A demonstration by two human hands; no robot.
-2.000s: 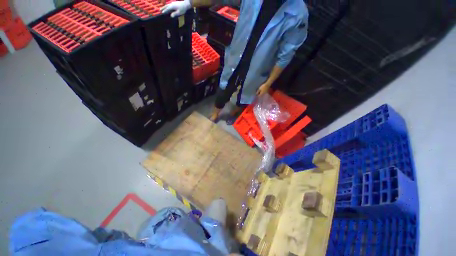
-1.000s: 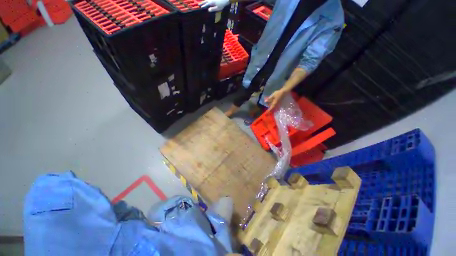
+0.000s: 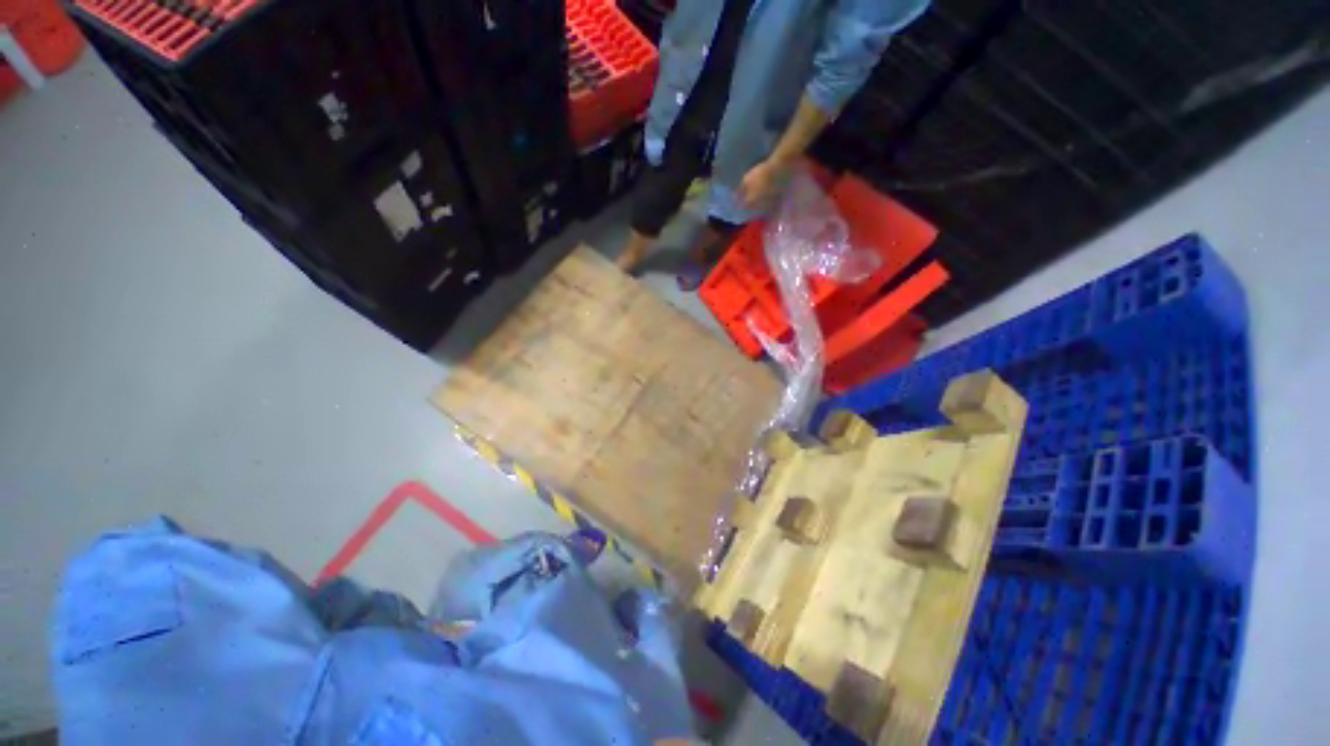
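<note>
The flat wooden board (image 3: 605,401) with a yellow-black striped edge lies on the floor in front of me. An upturned pale wooden pallet piece (image 3: 861,532) with brown blocks touches its right side, tilted on a blue plastic pallet (image 3: 1123,583). Crinkled clear film (image 3: 805,313) runs from red trays (image 3: 875,233) down to the pallet piece. A small skin-coloured patch (image 3: 455,630) between my blue sleeves may be my left hand. A sliver at the bottom edge may be my right hand (image 3: 675,742). Neither shows its fingers or a hold.
Black crates (image 3: 314,175) with red trays on top stand stacked at the upper left. Another person in a blue coat (image 3: 751,88) stands behind the board, one hand (image 3: 761,182) at the film. Black-wrapped stacks (image 3: 1079,117) stand upper right. Red tape (image 3: 365,532) marks the floor.
The view has swung down and shifted, so the crates and person sit higher in the picture. The grey shape at the board's near edge is no longer seen there. The other person's hand stays near the film.
</note>
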